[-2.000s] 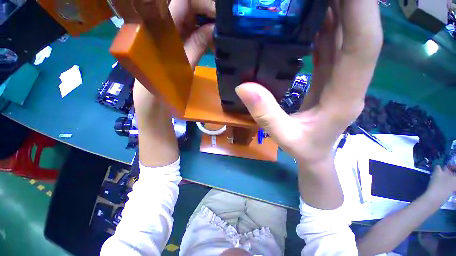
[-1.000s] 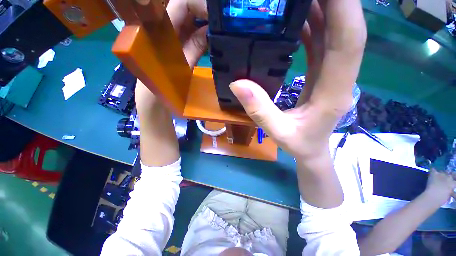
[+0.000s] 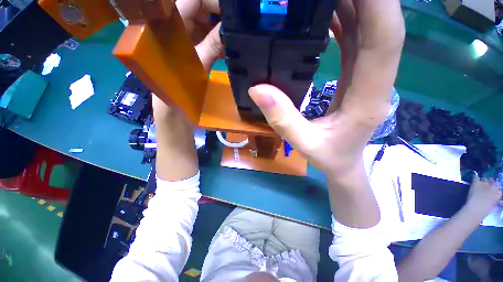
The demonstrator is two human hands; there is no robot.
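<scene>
A black boxy camera unit (image 3: 270, 60) stands upright on the orange stand (image 3: 220, 110), close to my face and cut off by the top edge. A small part of its lit blue display (image 3: 274, 6) shows. My right hand (image 3: 336, 121) grips the unit from the right, with the thumb on its near face. My left hand (image 3: 205, 27) is at the top, behind the stand's orange arm and beside the unit. Its fingers are partly hidden, so its hold cannot be told.
A white tape roll (image 3: 231, 139) lies by the stand's base. Black units (image 3: 131, 98) lie left. Right are dark mouldings (image 3: 460, 137), tweezers (image 3: 415, 150), papers, a black sheet (image 3: 438, 195) and another person's hand (image 3: 485, 194). A black box (image 3: 91, 220) is low left.
The unit and the stand's arm have shifted slightly left, and less of the blue display shows. My right hand has shifted slightly left with the unit. The other person's hand has moved up a little.
</scene>
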